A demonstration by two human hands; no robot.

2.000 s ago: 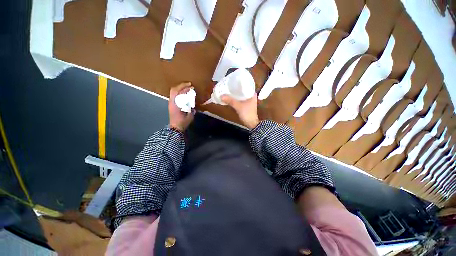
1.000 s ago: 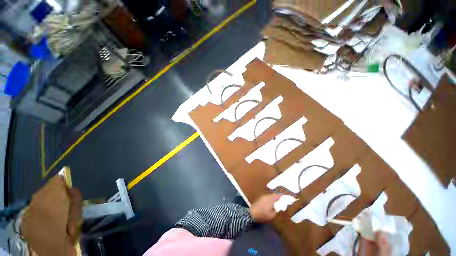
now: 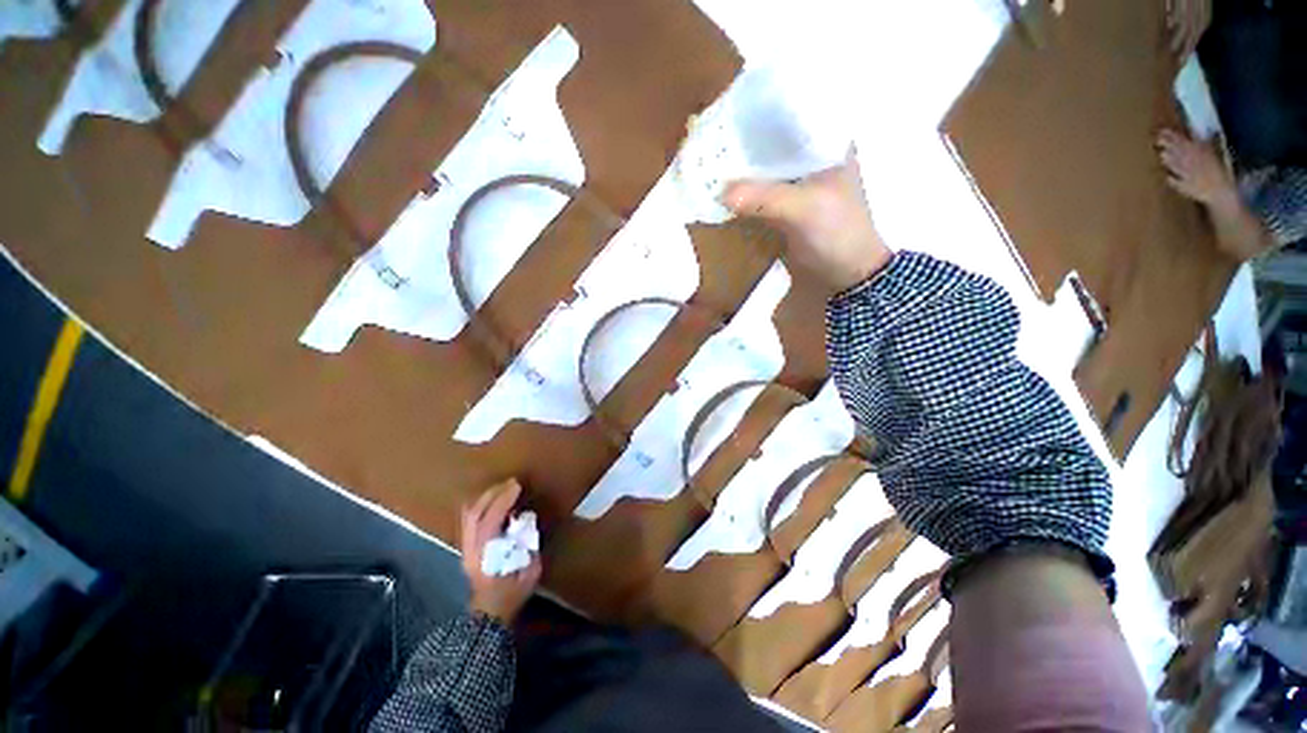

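My right hand [image 3: 814, 218] holds the translucent white glue bottle [image 3: 776, 126] near the far edge of the brown panels [image 3: 358, 387]. The bottle overlaps the upper end of a white piece [image 3: 538, 344], and its nozzle tip cannot be made out. My left hand [image 3: 499, 551] holds a crumpled white wad [image 3: 512, 546] at the near table edge. White stepped pieces lie in a row on the overlapped brown panels. Brown handles [image 3: 456, 258] arch across them.
Across the white table covering [image 3: 917, 57] lie brown sheets with a notched edge [image 3: 1061, 143]. Another person's hand [image 3: 1198, 169] rests near them at the right. Brown straps [image 3: 1218, 473] lie in a heap at the right. Dark floor with a yellow line [image 3: 46, 408] shows at the left.
The view has swung back over the panels. My right hand with the bottle now reaches to their far side. My left hand with the wad is at the near edge.
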